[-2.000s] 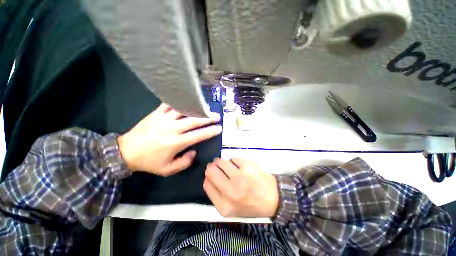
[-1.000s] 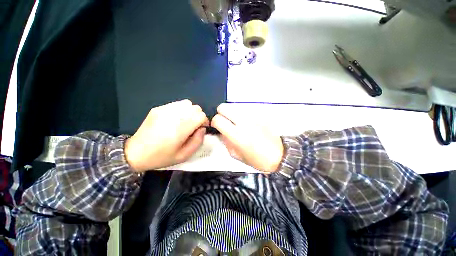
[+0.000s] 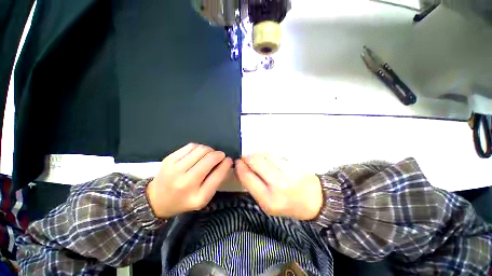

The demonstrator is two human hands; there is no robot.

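A dark green-black cloth panel (image 3: pixel 178 91) lies flat left of the needle, its straight right edge running from the presser foot (image 3: pixel 234 49) toward me. My left hand (image 3: pixel 189 180) pinches the cloth's near right corner between thumb and fingers at the table's front edge. My right hand (image 3: pixel 278 186) meets it there, its fingertips on the same corner. The fingertips of both hands nearly touch. The cloth's far end runs under the machine head (image 3: pixel 218 11). A pale round knob (image 3: pixel 266 36) shows just right of the foot.
Thread snips (image 3: pixel 389 75) lie on the machine bed at the right. Black scissor handles (image 3: pixel 482 135) show at the table's right edge. The white table (image 3: pixel 345 140) has a seam line across it. More dark cloth (image 3: pixel 65 91) lies in folds at the left. A striped apron (image 3: pixel 245 248) is below.
My head view has shifted, showing more cloth and less of the machine body. My left hand has left the cloth by the foot and joined my right hand at the near corner, now closer to me.
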